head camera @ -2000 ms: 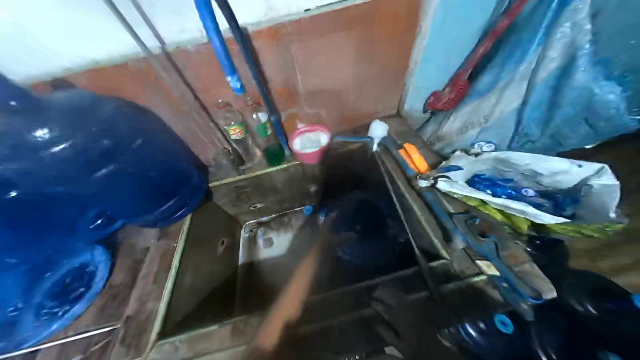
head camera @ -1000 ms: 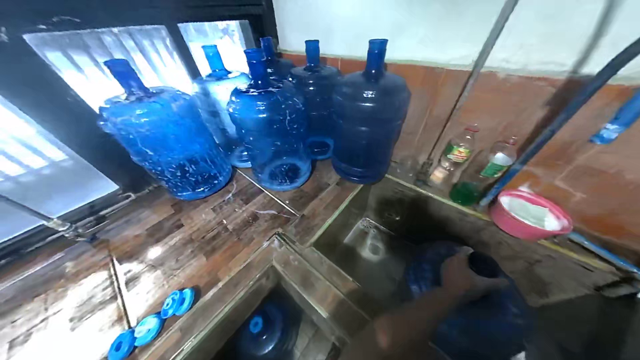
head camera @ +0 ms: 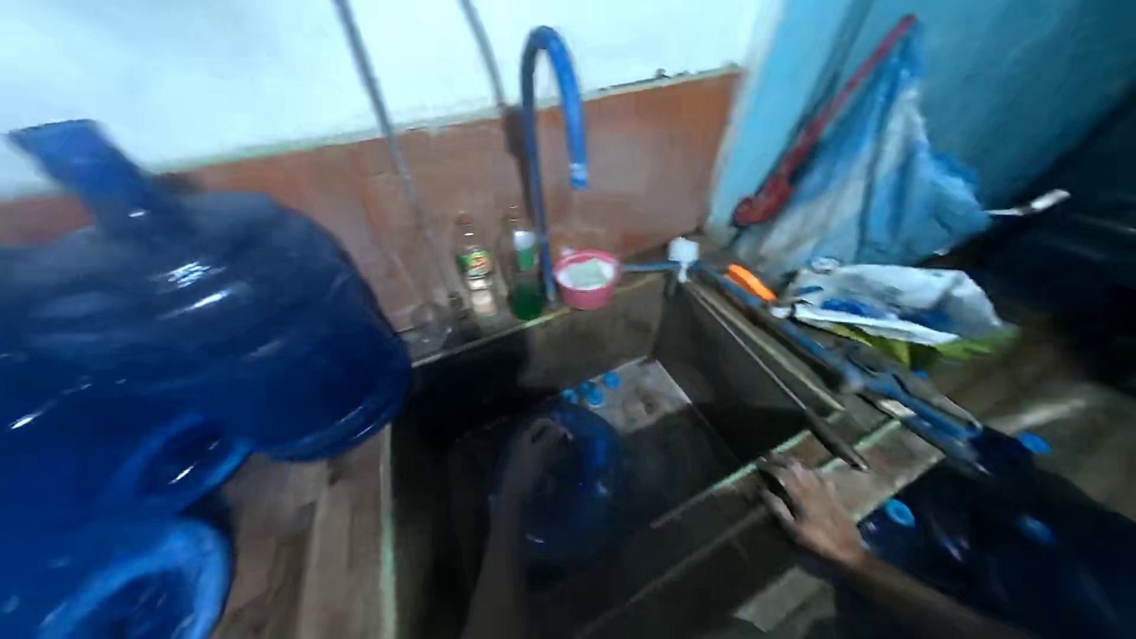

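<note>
Down in a dark concrete basin, a large blue water jug stands or floats in dim light. My left hand is on its upper part, around where the neck would be; blur hides how the fingers sit. Small blue caps lie near the basin's far corner. My right hand rests on the basin's right rim, its fingers bent over the edge, close to the lower end of a thin dark rod.
Big blue jugs crowd the left ledge. Behind the basin are two plastic bottles, a pink bowl and a curved blue pipe. On the right lie blue pipes, an open white bag and dark capped jugs.
The view has swung right since one second ago. My left hand is still at a jug in the basin, and my right hand now shows on the rim.
</note>
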